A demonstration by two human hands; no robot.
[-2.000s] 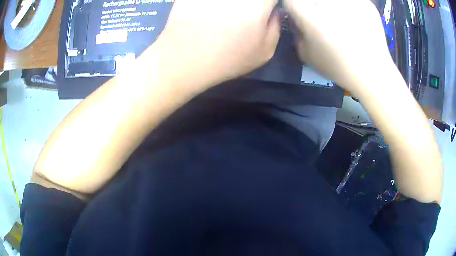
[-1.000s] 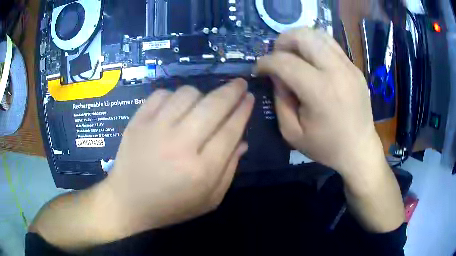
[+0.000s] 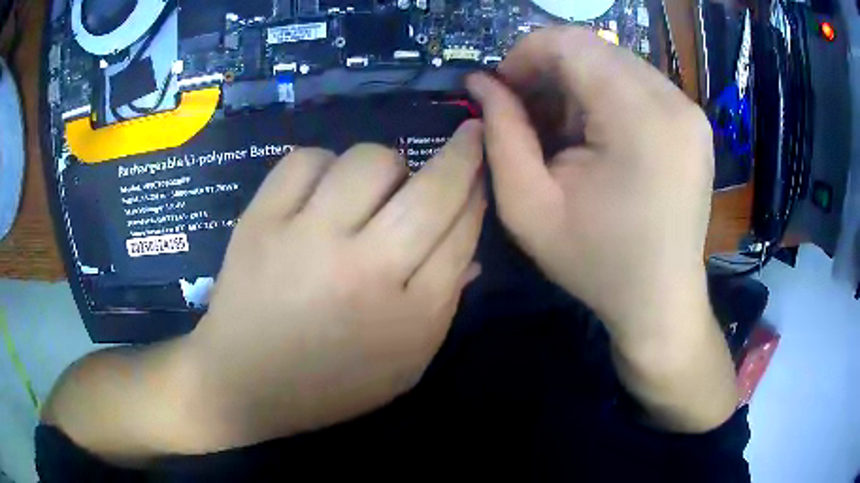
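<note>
The black laptop battery (image 3: 104, 226) with white print lies at the near side of the open laptop (image 3: 71, 283). My left hand (image 3: 330, 274) lies over the battery, its fingertips pointing to the upper right. My right hand (image 3: 622, 179) is bent over the battery's upper edge, thumb and fingertips close to my left fingertips. A bit of red wire (image 3: 473, 108) shows between the two hands. The hands hide the wire's end and whatever may be pinched there. The motherboard (image 3: 377, 38) lies above the battery.
An orange-yellow ribbon cable (image 3: 146, 130) curves below the left fan (image 3: 111, 26). The right fan (image 3: 577, 8) is cut off by the top edge. Blue-handled scissors (image 3: 732, 118) lie at right beside black cables. A tape roll (image 3: 8, 151) is cut off at left.
Both hands have come from the near edge up to the battery's upper edge. In the last second the laptop has shifted up and slightly left in view, and red wire now shows between the fingertips.
</note>
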